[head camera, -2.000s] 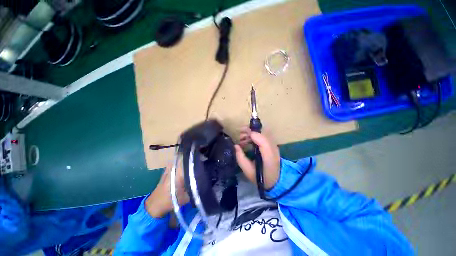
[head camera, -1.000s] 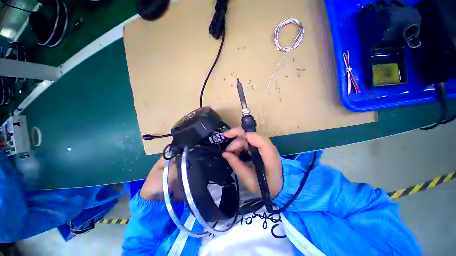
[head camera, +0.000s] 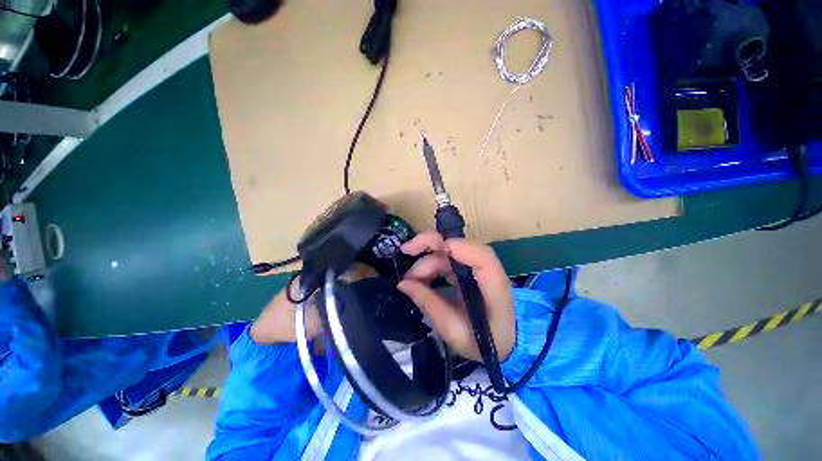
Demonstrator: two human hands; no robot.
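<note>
The black headset [head camera: 347,230] is held near my body, over the bench's front edge. Its two silvery bands curve down toward my shirt. The small round circuit board [head camera: 391,243] shows at the open ear cup. My left hand [head camera: 287,315] holds the headset from behind, its fingers mostly hidden. My right hand [head camera: 469,293] has thumb and fingertips together at the open cup, where thin lead wires seem to be. It also holds the soldering iron [head camera: 448,216], tip pointing up and away over the cardboard. The boom microphone [head camera: 275,265] sticks out left.
Brown cardboard [head camera: 288,117] lies on the green bench [head camera: 153,225]. A solder wire coil [head camera: 524,51] and the bundled headset cable [head camera: 378,34] lie on it. A blue parts tray [head camera: 631,176] at right holds a yellow sponge [head camera: 701,128] and spare wires. A blue sleeve is at far left.
The headset has turned so the open cup and its board show. My right fingers have closed in at the cup, the iron still in that hand. The view has shifted, with the bench nearer.
</note>
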